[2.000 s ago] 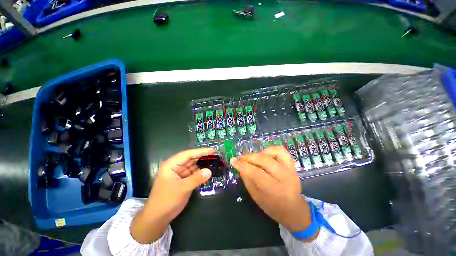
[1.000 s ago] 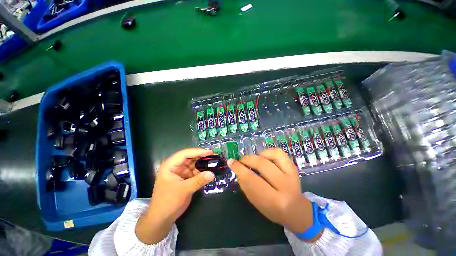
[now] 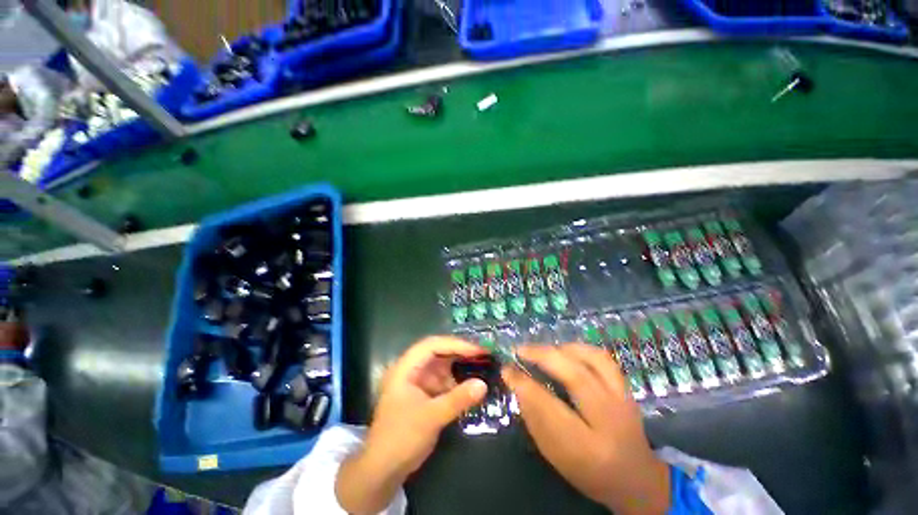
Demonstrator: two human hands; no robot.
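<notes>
My left hand (image 3: 418, 417) holds a glossy black housing (image 3: 473, 370) between thumb and fingers, above the near left part of the clear tray. My right hand (image 3: 594, 433) meets it from the right, its fingertips at the housing's edge. A bit of a green circuit board (image 3: 490, 345) shows at the fingertips; the rest is hidden by fingers and housing. The clear blister tray (image 3: 820, 362) holds rows of green boards with red wires, and some of its slots are empty. A blue band (image 3: 690, 491) is on my right wrist.
A blue bin (image 3: 337, 302) with many black housings stands left. Clear stacked trays (image 3: 866, 241) stand right. Beyond the white edge, a green conveyor (image 3: 604, 111) carries small black parts. Blue tubs (image 3: 533, 25) line its far side. Clothing of other people shows at the left.
The view has tilted up and turned left, so the bench things sit lower and further right, and more far-side tubs show. My hands remain together at the housing; less of the green board shows.
</notes>
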